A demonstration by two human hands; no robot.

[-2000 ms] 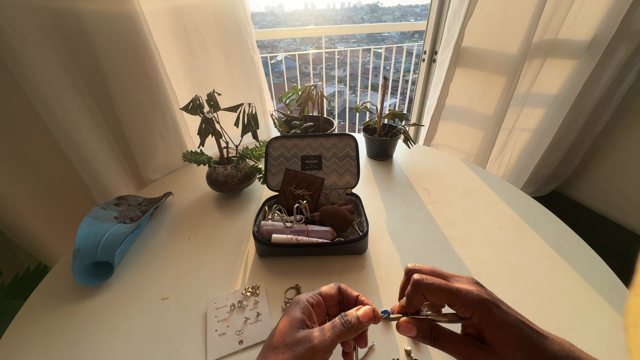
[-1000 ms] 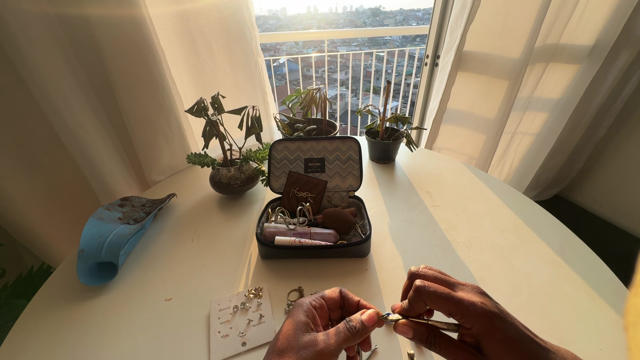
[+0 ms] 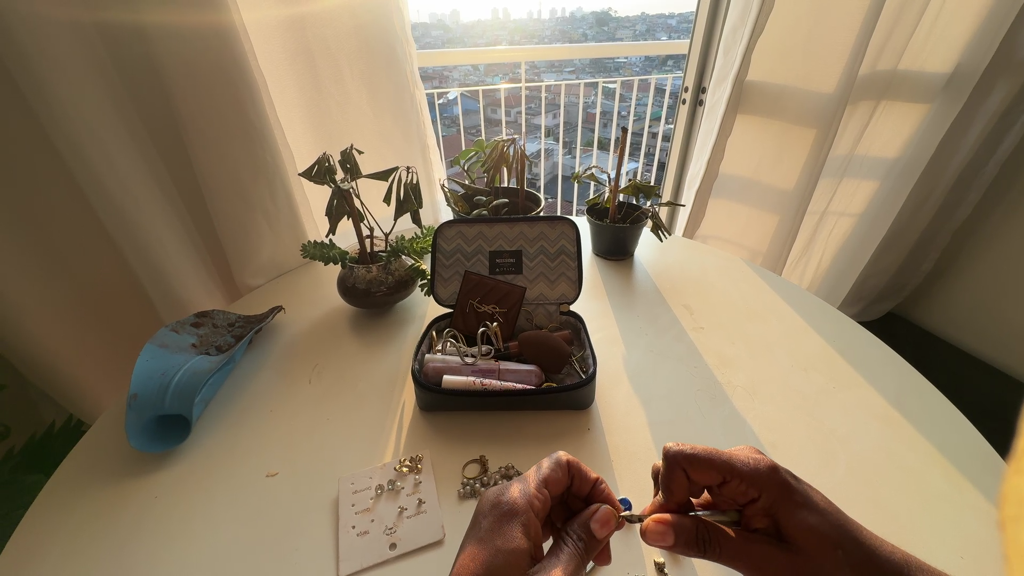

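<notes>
Near the bottom centre, my left hand [image 3: 552, 516] pinches a small piece with a blue stone [image 3: 624, 504] between thumb and forefinger. From the right, my right hand [image 3: 728, 512] grips a slim metal tool [image 3: 716, 518], possibly tweezers, its tip touching the piece at my left fingertips. A white earring card [image 3: 390, 512] holding several earrings lies left of my left hand. Between card and hand are a ring [image 3: 474, 466] and a pearl-like beaded strand [image 3: 490, 480]. A small metal piece [image 3: 660, 566] lies below my right hand.
An unzipped case [image 3: 504, 398] with cosmetics and a brush stands mid-table. Behind it are potted plants [image 3: 616, 232], [image 3: 496, 200] and a glass-potted plant [image 3: 376, 280]. A blue scoop-like plastic piece [image 3: 188, 376] holding soil lies on the left.
The tool in my right hand has shifted its angle slightly at the small piece. Both hands stay close together with their grips kept.
</notes>
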